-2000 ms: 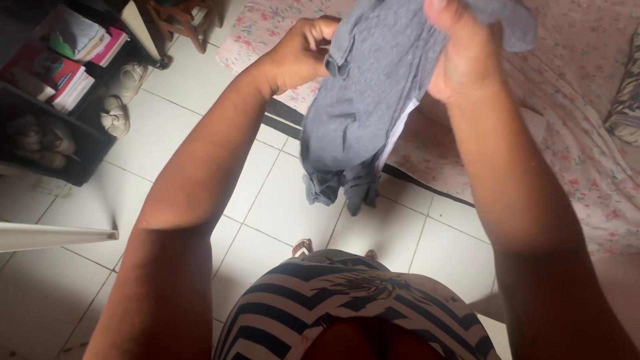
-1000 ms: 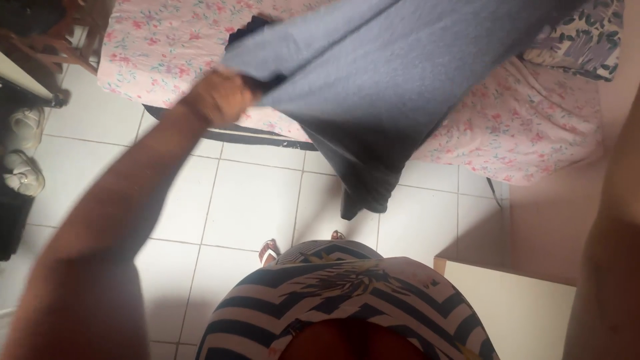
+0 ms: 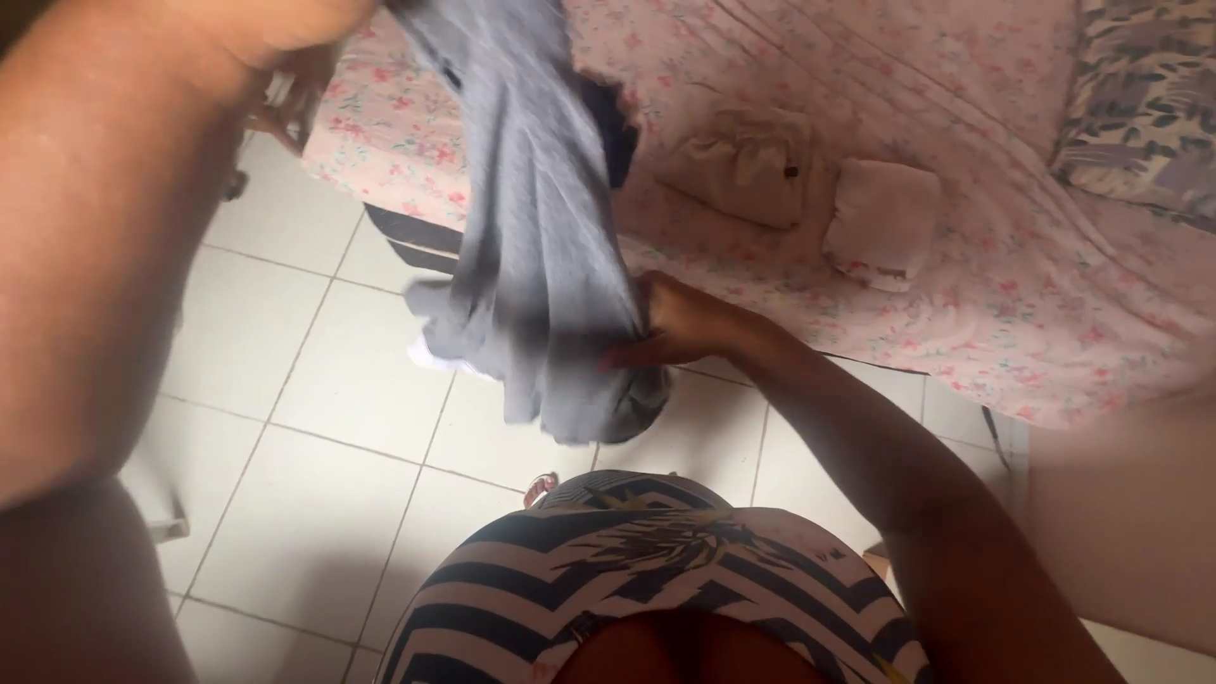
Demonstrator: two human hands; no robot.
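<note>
A gray cloth garment (image 3: 541,209) hangs down in front of me, from the top edge of the view to above the tiled floor. My right hand (image 3: 670,323) grips its lower right side, with the thumb over the fabric. My left arm is raised at the upper left, and only part of my left hand (image 3: 294,19) shows at the top edge, beside the garment's upper end. Its fingers are outside the view. A bit of white fabric (image 3: 442,356) shows behind the garment's lower left edge.
A bed with a pink floral sheet (image 3: 997,313) spans the upper right. On it lie a folded beige garment (image 3: 746,166), a folded pale pink cloth (image 3: 883,223), a dark blue cloth (image 3: 608,128) and a patterned pillow (image 3: 1145,114). White floor tiles (image 3: 332,513) lie below.
The garment, stretched out wide a second ago, now hangs in narrow folds. My left hand has moved up. My right hand has come into view on the garment's lower part.
</note>
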